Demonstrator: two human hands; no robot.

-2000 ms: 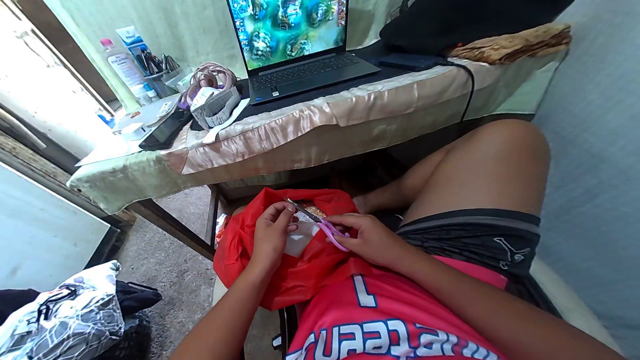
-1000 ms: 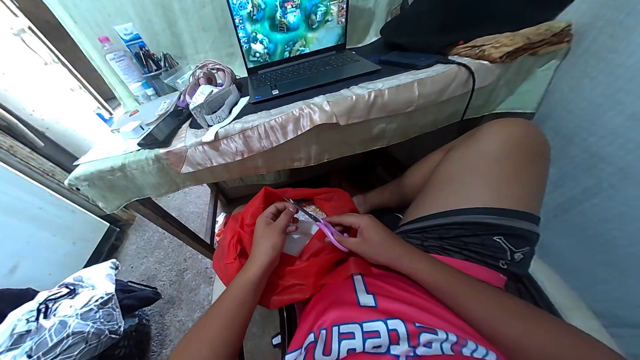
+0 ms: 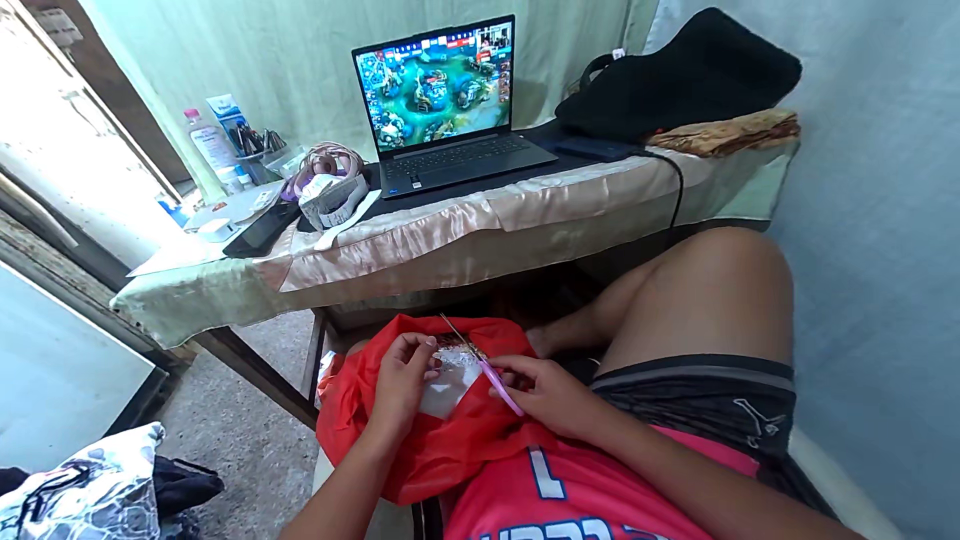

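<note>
A red bag (image 3: 352,405) lies open on my lap, with whitish, shiny material (image 3: 446,386) inside it. My right hand (image 3: 540,390) holds a pair of scissors with pink handles (image 3: 501,382) at the bag's right side, the blades pointing up and to the left over the opening. At the left of the opening is my left hand (image 3: 409,367), its thumb and fingertips brought together. Whether something small is pinched between them cannot be made out.
On the cloth-covered table (image 3: 390,251) ahead stand an open laptop (image 3: 457,154), a grey basket (image 3: 334,202) with rolled bands, a bottle (image 3: 212,146), and a black bag (image 3: 675,82). A patterned cloth bag (image 3: 90,480) lies at lower left. My bent knee (image 3: 720,292) rises at right.
The scissors have lifted and their blades now stand clear of my left fingertips, where they met before. Both hands remain over the red bag.
</note>
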